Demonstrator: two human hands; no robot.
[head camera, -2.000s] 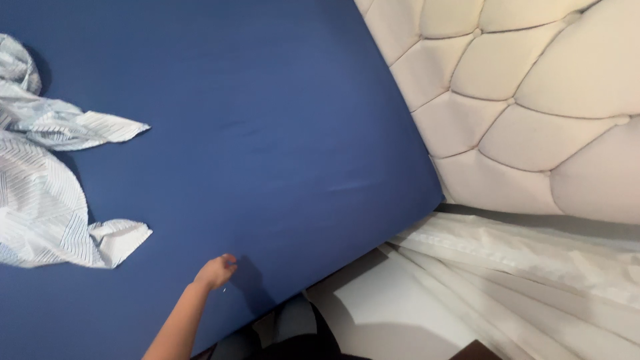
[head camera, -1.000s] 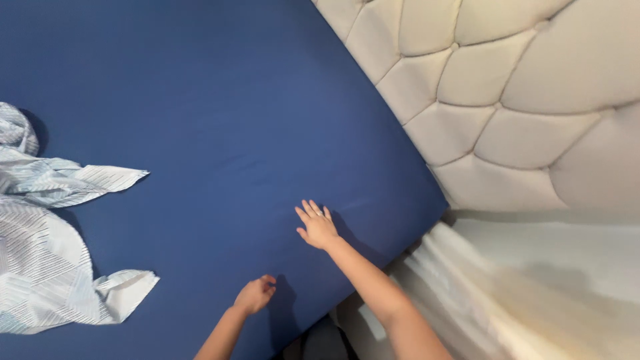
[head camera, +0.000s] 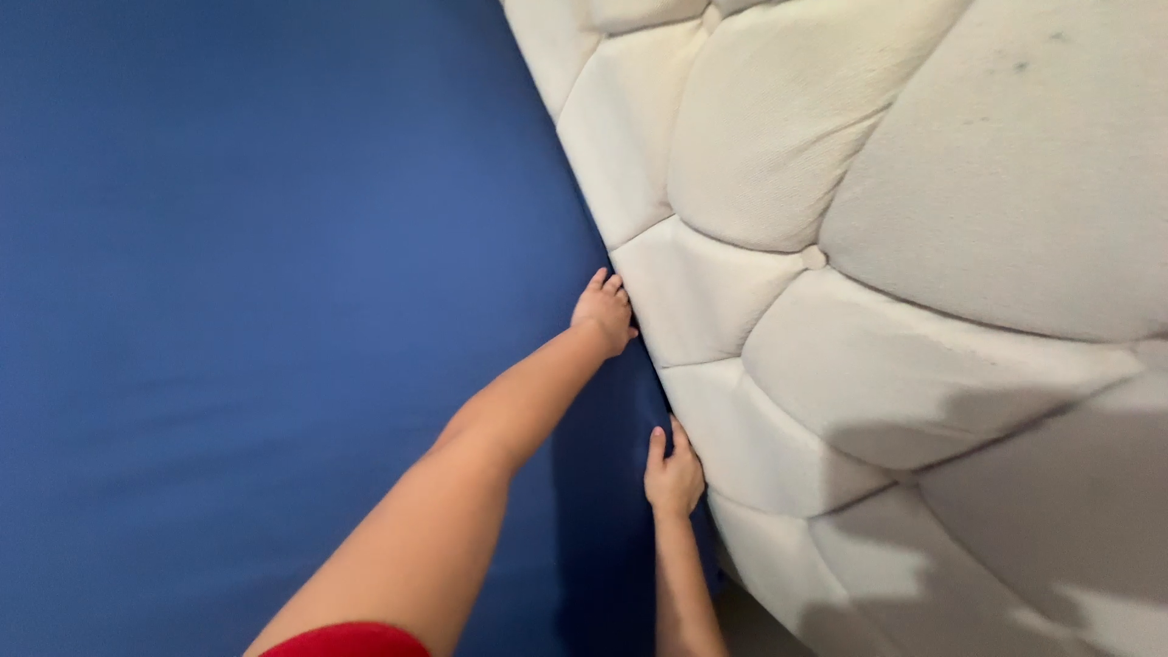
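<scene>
A blue fitted sheet (head camera: 319, 255) covers the mattress, smooth with faint creases. My left hand (head camera: 604, 313) rests at the mattress edge, its fingers reaching toward the gap beside the tufted headboard (head camera: 766, 137). Lower along that same edge is my right hand (head camera: 673, 470), thumb and fingers apart, with some fingertips hidden between mattress and headboard. Whether either hand grips the sheet's edge cannot be made out.
The cream upholstered headboard runs along the mattress's right side, pressed close to it. Below its lower edge, at the bottom, shows a dark gap (head camera: 753, 620). Shadows fall on the headboard's lower right.
Both hands have moved to the seam between mattress and headboard; a second ago they were over the sheet near the bed's side. The view has come much closer to the headboard, and the patterned cloth is out of view.
</scene>
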